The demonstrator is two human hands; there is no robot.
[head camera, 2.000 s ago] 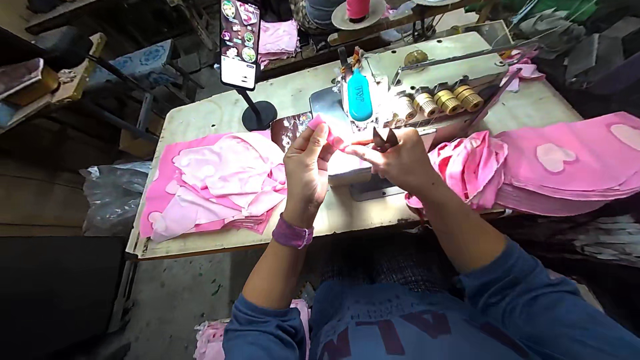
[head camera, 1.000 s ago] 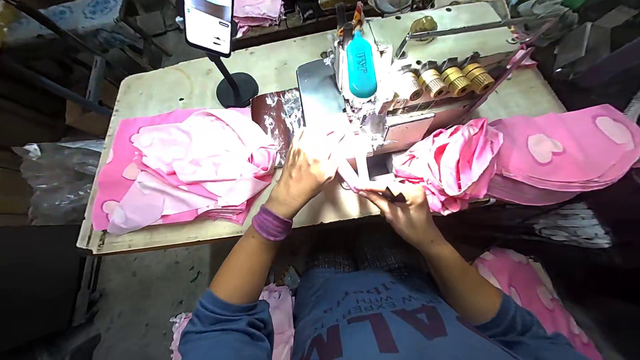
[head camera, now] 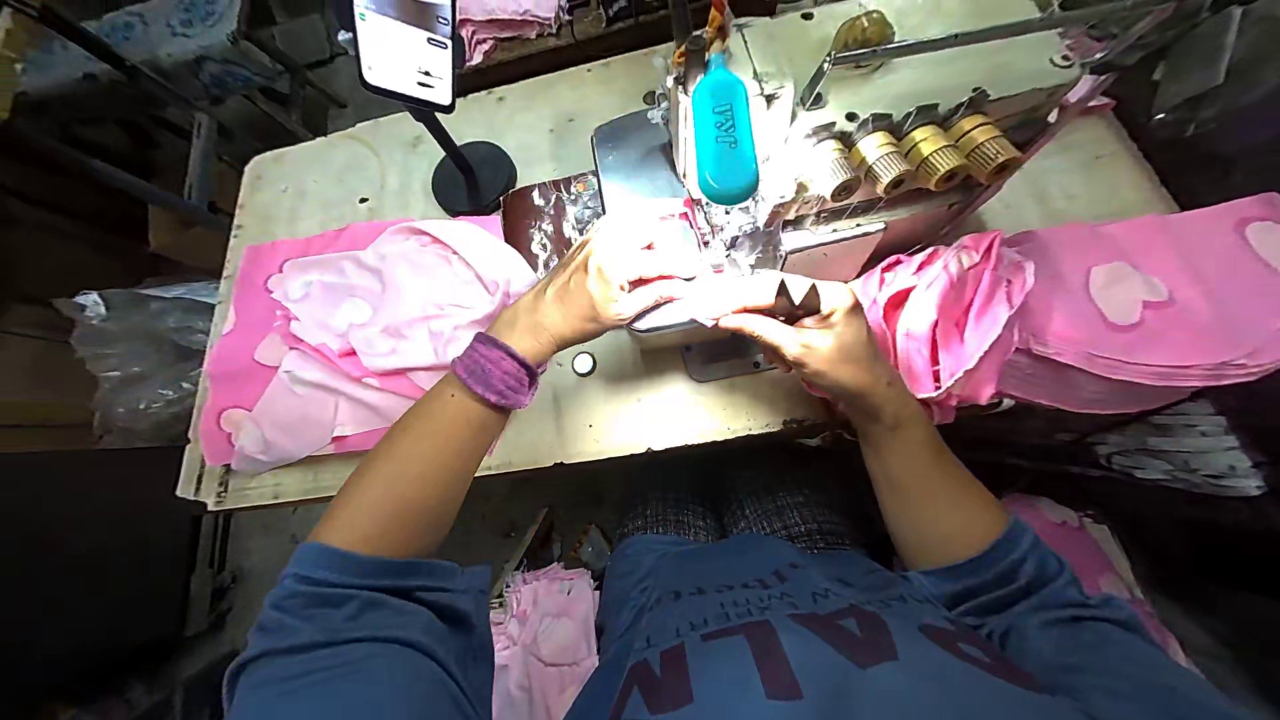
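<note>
An overlock sewing machine (head camera: 830,240) with a row of brass-coloured tension dials stands under a very bright light. My left hand (head camera: 600,285), with a purple band at the wrist, rests at the machine's needle area on pink fabric (head camera: 668,235), partly washed out by glare. Just right of it, my right hand (head camera: 815,335) pinches the near end of light fabric between thumb and fingers; a dark pointed metal tool, perhaps thread snips, shows in that hand. Crumpled pink fabric (head camera: 945,320) lies close to the right wrist.
Pink heart-patterned fabric pieces (head camera: 400,300) lie at the left. Stacked heart-patterned pieces (head camera: 1150,300) extend off the right side. A phone (head camera: 405,50) stands on a round-based holder (head camera: 474,178) behind. A turquoise object (head camera: 725,135) hangs by the machine. More pink fabric (head camera: 548,640) sits below the table.
Both hands have moved from holding small pink fabric raised in front of the machine down to its needle area. The view has shifted nearer the table.
</note>
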